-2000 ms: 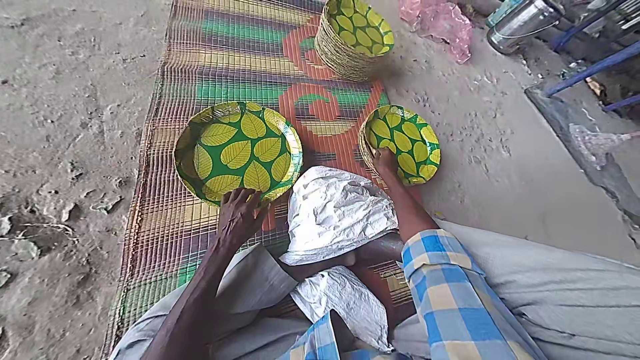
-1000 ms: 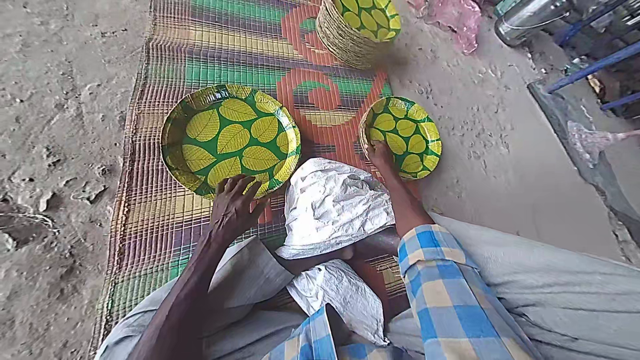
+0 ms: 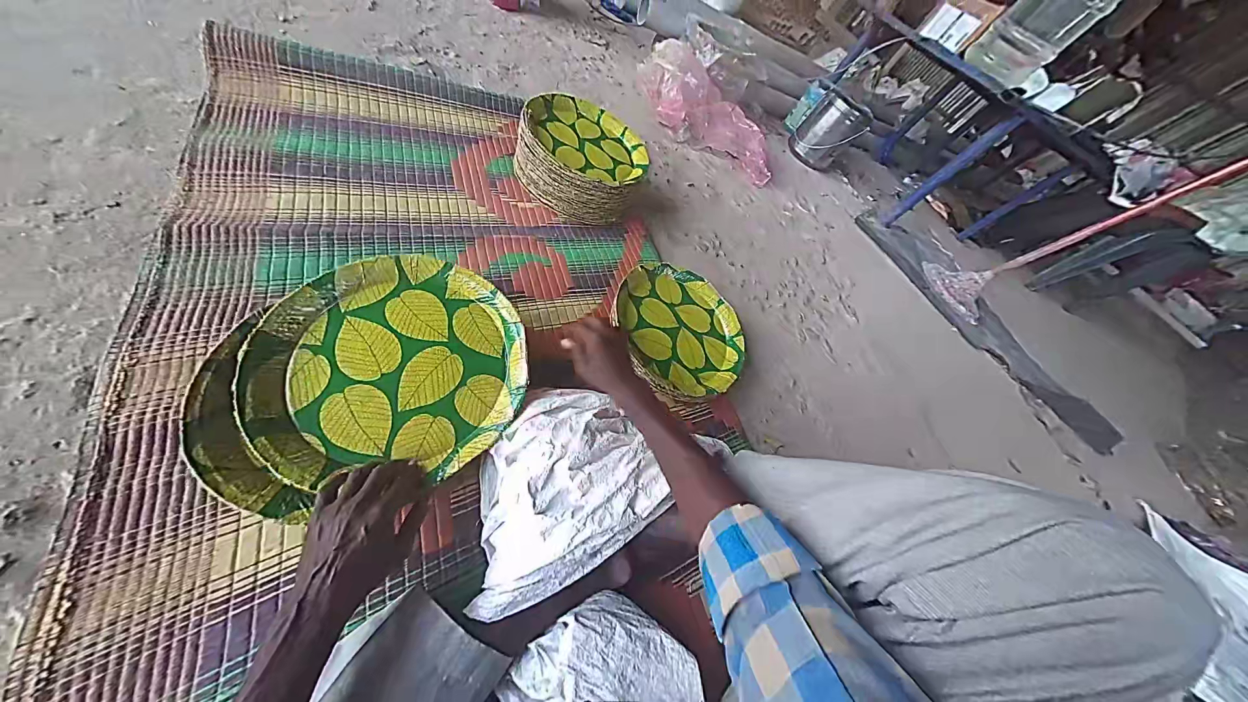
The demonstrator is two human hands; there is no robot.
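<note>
Several large round plates with a green and yellow leaf pattern (image 3: 400, 366) lie fanned out on the left of the woven mat (image 3: 322, 200). My left hand (image 3: 375, 512) is at the near rim of these plates, fingers bent; whether it grips them is hard to tell. My right hand (image 3: 597, 353) is beside the left edge of a stack of smaller leaf-patterned plates (image 3: 685, 331), with its fingers curled and blurred; its hold cannot be told. White crinkled sheeting (image 3: 570, 497) lies over my leg between my forearms.
A taller stack of leaf-patterned plates (image 3: 580, 161) stands at the mat's far right edge. Beyond it are pink plastic film (image 3: 704, 112), a metal pail (image 3: 829, 125) and a blue metal-legged table (image 3: 951, 171). A red-handled broom (image 3: 960, 288) lies at the right.
The large plates on the left, lined up as one before, are now spread with lower rims showing on their left. My right hand has shifted left along the small stack. The view has tilted up.
</note>
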